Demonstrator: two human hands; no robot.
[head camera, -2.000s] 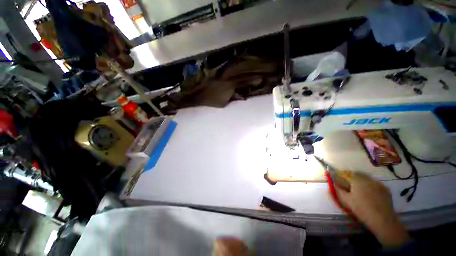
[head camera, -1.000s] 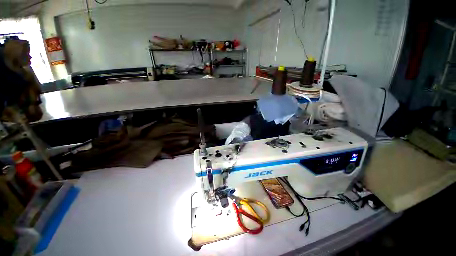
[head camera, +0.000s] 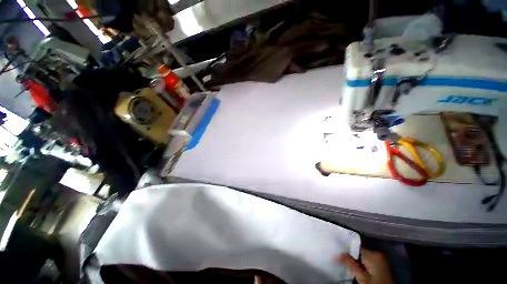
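Note:
A large white-grey cloth (head camera: 222, 222) with dark edges lies below the table's front edge. My right hand (head camera: 373, 267) grips its right corner, fingers on the pale face. Only a blurred fingertip of my left hand (head camera: 259, 279) shows at the bottom edge; its grip is hidden. Dark brown cloth (head camera: 183, 275) shows along the bottom of the pale cloth. Scissors with red and yellow loop handles (head camera: 412, 161) lie beside the brightly lit needle area of the sewing machine (head camera: 439, 75).
A phone (head camera: 468, 140) with black cables lies under the machine arm. A clear tray (head camera: 192, 113) with a blue edge stands left on the white tabletop (head camera: 261, 127), near an orange-red bottle (head camera: 173, 83). A brown cloth pile (head camera: 283, 50) lies behind.
Two seconds ago my right hand was at the scissors; they now lie free and that hand holds the cloth corner. The dark scrap is gone from the table edge. The view has swung up and back down.

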